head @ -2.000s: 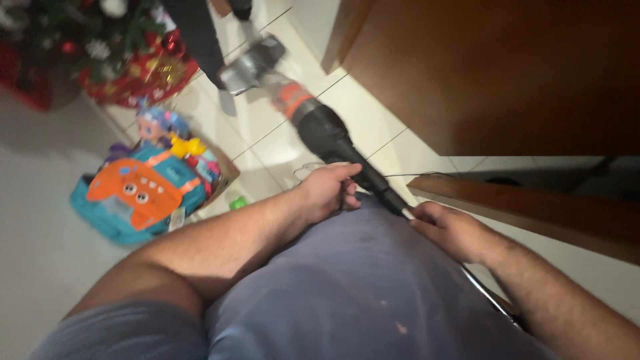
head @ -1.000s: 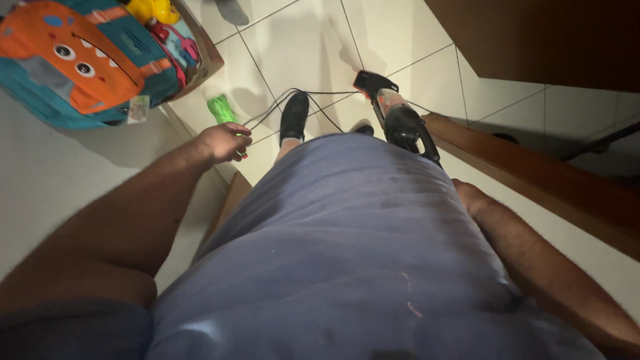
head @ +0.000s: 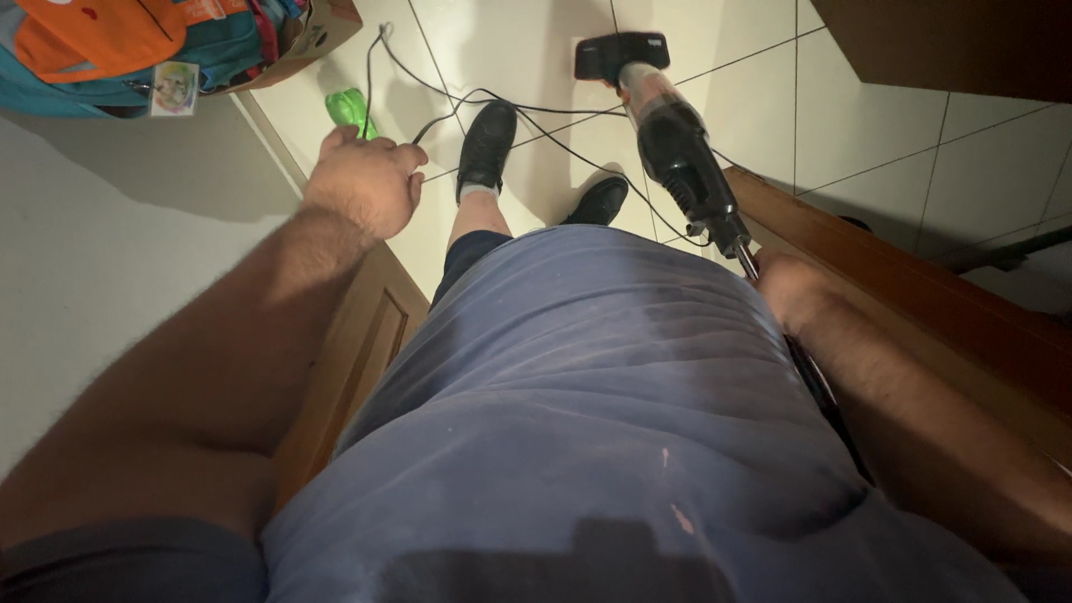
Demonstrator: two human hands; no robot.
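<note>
My right hand (head: 791,289) is closed around the metal tube of a black stick vacuum cleaner (head: 687,159), just above its motor body. The vacuum's floor head (head: 621,57) rests on the tiles, ahead of my shoes. On the left, my left hand (head: 364,180) is held out with its back to the camera, and the black power cord (head: 553,110) runs up from behind its fingers. The cord loops over the floor around my shoes to the vacuum. A bright green object (head: 347,109) lies on the floor just beyond the left hand's fingers.
A teal and orange backpack (head: 226,42) leans by a cardboard box (head: 335,33) at the upper left. A wooden door (head: 377,335) stands below my left arm. Along the right side runs a wooden edge (head: 904,276), with a dark brown panel (head: 946,42) at the upper right.
My left hand has left the vacuum for the left side, where it now has the cord. The vacuum has swung back towards my feet, on my right. The Christmas tree is out of view.
</note>
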